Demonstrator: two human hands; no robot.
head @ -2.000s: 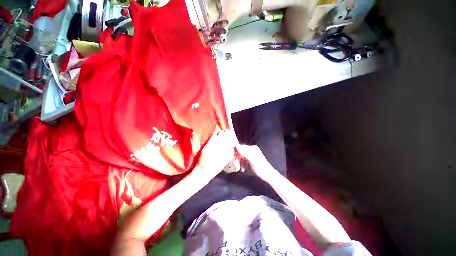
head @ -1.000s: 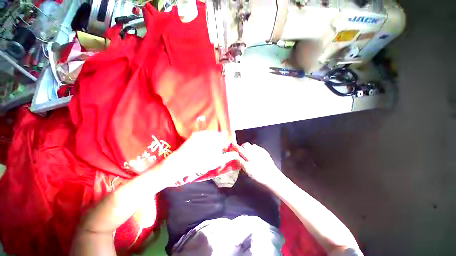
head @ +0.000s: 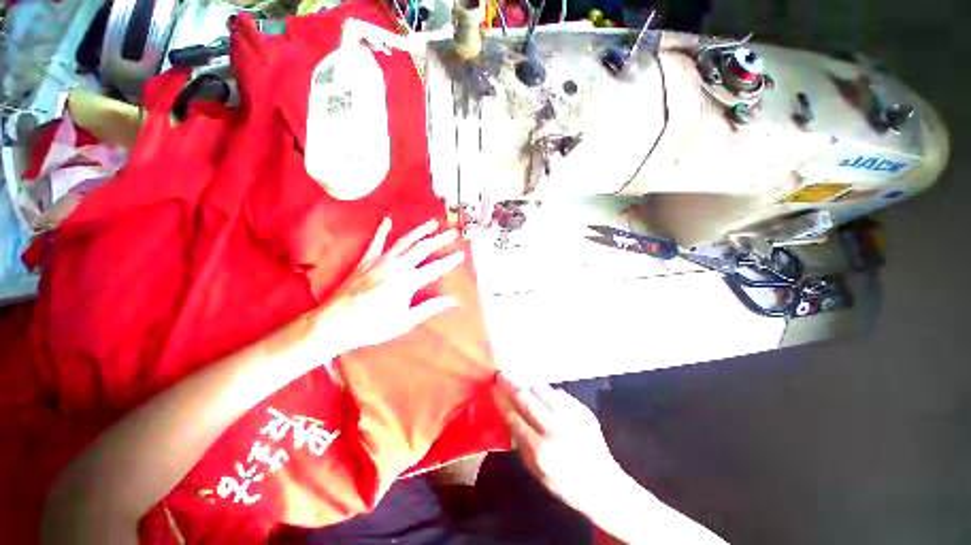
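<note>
The bright red garment piece [head: 405,373] lies over the left part of the table, its right edge running up to the presser foot area [head: 495,218]. Pale embroidery [head: 279,452] shows at its lower left. My left hand [head: 396,285] lies flat on the cloth with fingers spread, left of and below the needle area. My right hand [head: 543,426] pinches the cloth's right edge near the table's front edge. The cream-white sewing machine [head: 618,117] stands behind. A white oval tag [head: 348,126] overlaps the cloth at the head's left end.
Dark snips [head: 634,242] and black-handled scissors [head: 761,279] lie under the machine arm. At the left are a pale tray [head: 16,250] with pink scraps [head: 80,160] and a large grey ring [head: 136,45]. The white table [head: 596,319] ends in front at a dark drop.
My left hand has moved up from the front edge and opened flat on the cloth. My right hand stays at the edge. The view has shifted, showing more of the machine and the oval tag.
</note>
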